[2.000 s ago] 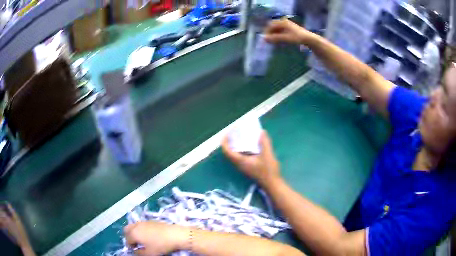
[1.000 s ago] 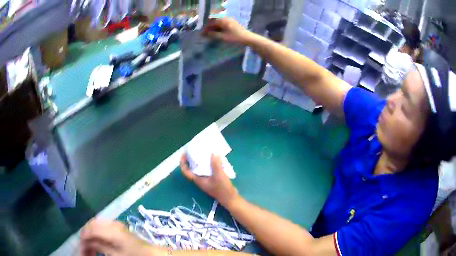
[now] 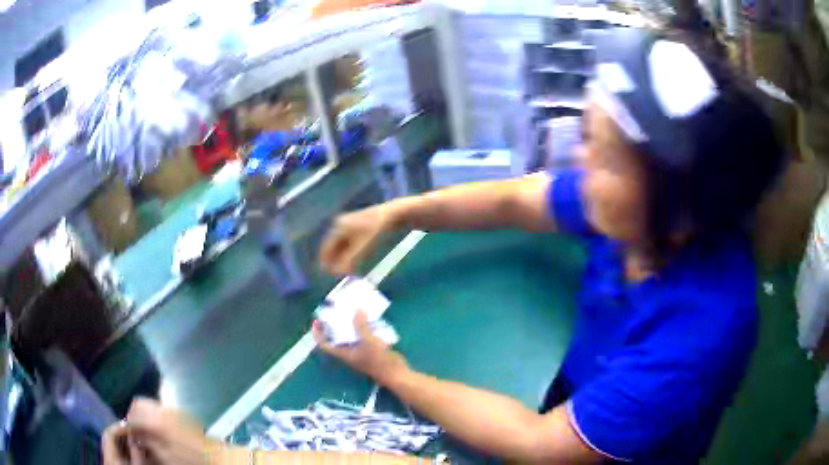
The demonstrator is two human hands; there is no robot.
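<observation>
My right hand [image 3: 171, 436] is at the lower left, blurred, with its forearm along the bottom edge. My left hand [image 3: 115, 445] seems to show only as a few fingers against it, cut off by the bottom edge. The fingertips are close together; I cannot tell whether they hold anything. A pile of white wrist straps [image 3: 336, 427] lies on the green worktop, right of my hands. A tall product box [image 3: 80, 400] stands on the belt just beyond my hands, blurred.
A neighbour in blue [image 3: 654, 354] on the right holds folded white leaflets [image 3: 354, 313], the other hand just above them. More boxes [image 3: 280, 259] stand on the belt. A brown carton [image 3: 64, 313] is at left; blue gadgets [image 3: 277, 150] lie across the belt.
My right hand has moved from the strap pile to the left and down, beside my left fingers. The neighbour's far hand has come back from the boxes towards the leaflets. The view has shifted.
</observation>
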